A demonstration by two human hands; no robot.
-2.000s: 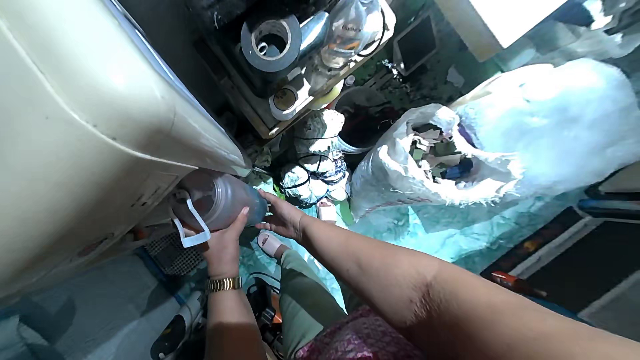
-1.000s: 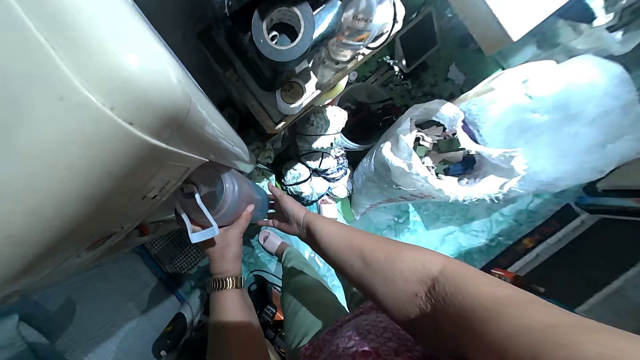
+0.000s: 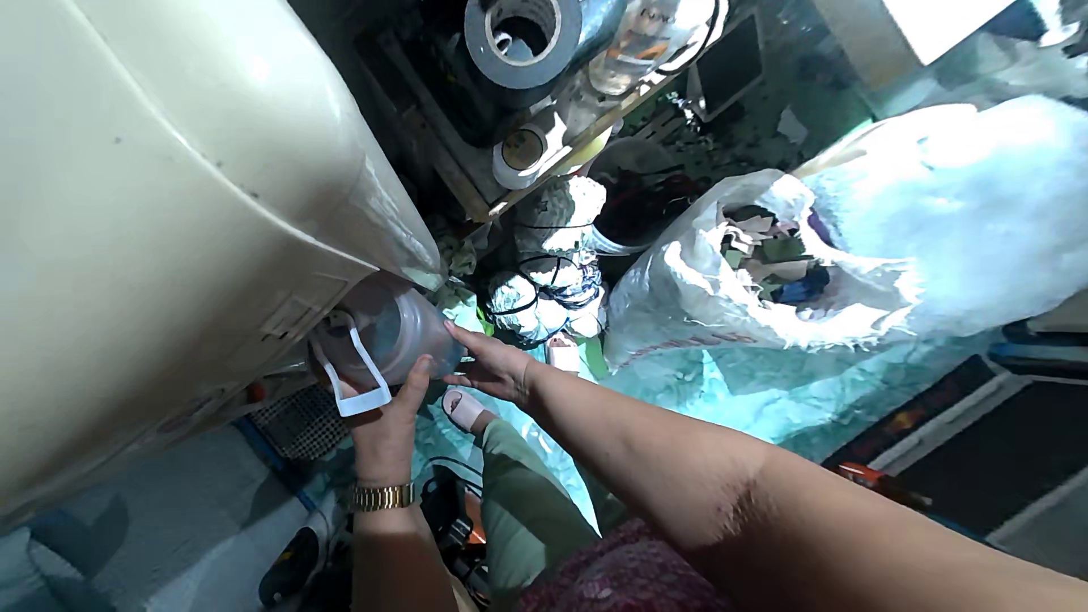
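Observation:
A translucent plastic jug point(image 3: 416, 336) with a white handle point(image 3: 370, 399) lies tilted at the edge of a large cream-coloured machine housing point(image 3: 195, 221), its top end partly hidden there. My left hand point(image 3: 389, 425), with a gold-toned metal watch band on the wrist, grips the jug from its near side, thumb on the wall. On the jug's right, at its bottom end, my right hand point(image 3: 493, 365) touches it with the fingers spread; some fingertips are hidden behind it.
A white woven sack point(image 3: 680, 297) of fabric scraps stands right, beside a pale filled bag point(image 3: 960, 204). Above, a shelf point(image 3: 544, 170) holds a grey tape roll point(image 3: 523, 42) and clear bottles. Wrapped bundles with black cord point(image 3: 544, 297) stand below it. My sandalled foot point(image 3: 463, 408) is below the jug.

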